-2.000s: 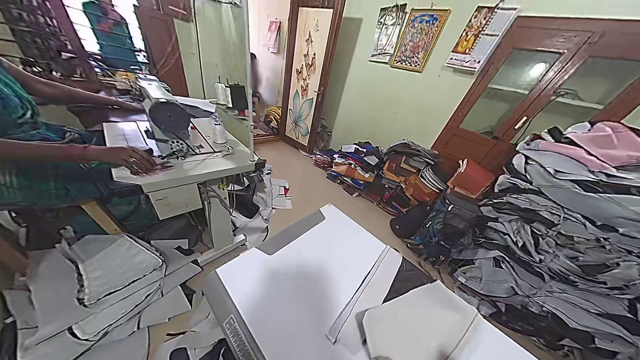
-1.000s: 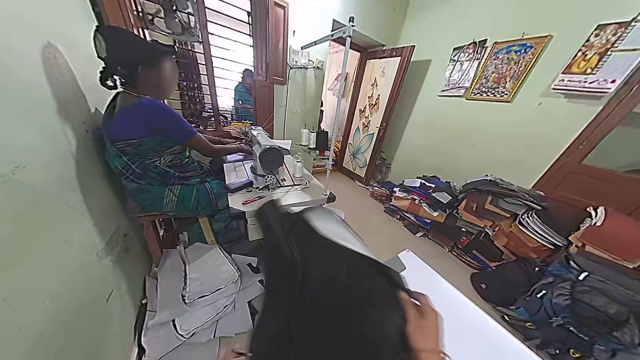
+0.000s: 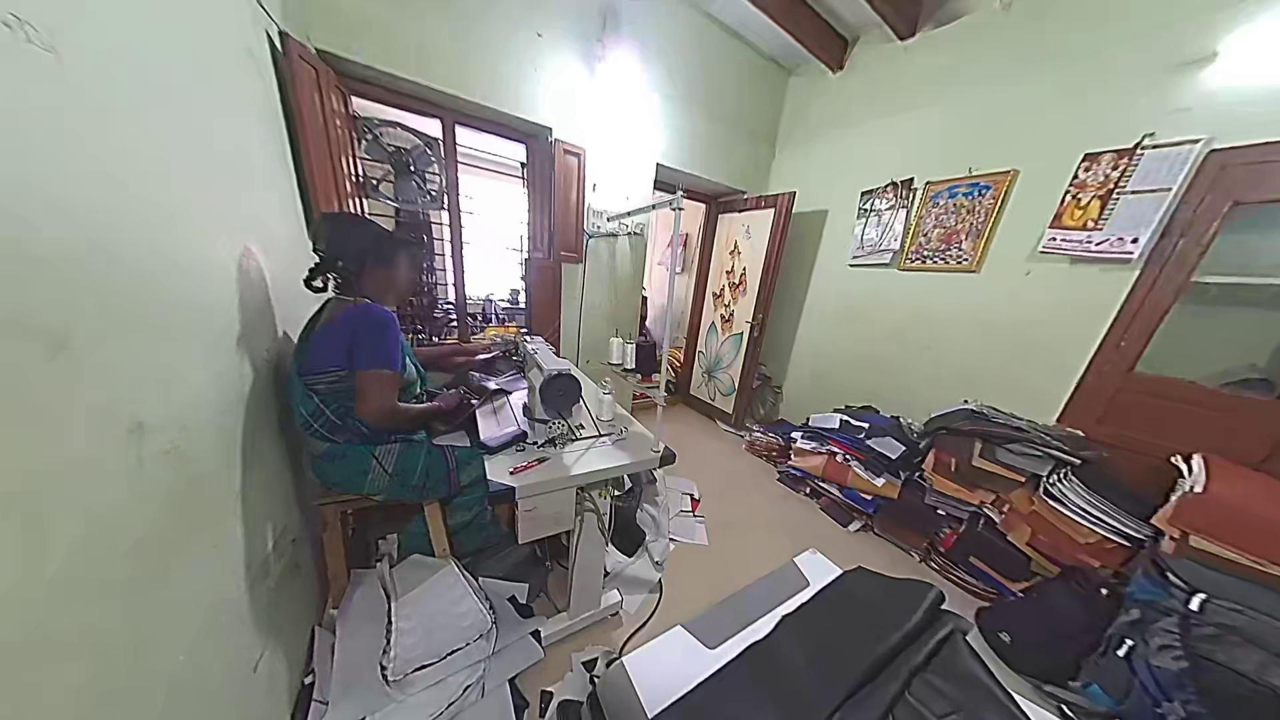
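Observation:
Neither of my hands shows in the head view. Black fabric (image 3: 810,650) lies spread, with folds at its right side, over the white-topped table (image 3: 665,672) at the bottom of the view. A flat grey piece (image 3: 750,603) rests on the same table beside the fabric's upper left edge. Past the table on the left, a co-worker (image 3: 385,400) sits on a wooden stool at a sewing machine (image 3: 552,385), both hands on dark material by the machine. A small red-handled tool (image 3: 528,465) lies on the sewing table's near edge.
Stacked cut pieces (image 3: 430,625) in grey and white stand on the floor at lower left. Piles of folded material (image 3: 985,480) line the far wall, with dark bags (image 3: 1055,620) nearer on the right. A metal post (image 3: 672,330) rises from the sewing table (image 3: 590,465).
The black fabric, held up by a hand one second ago, now lies on the table, and that hand is out of view. The view has swung up and left since two seconds ago.

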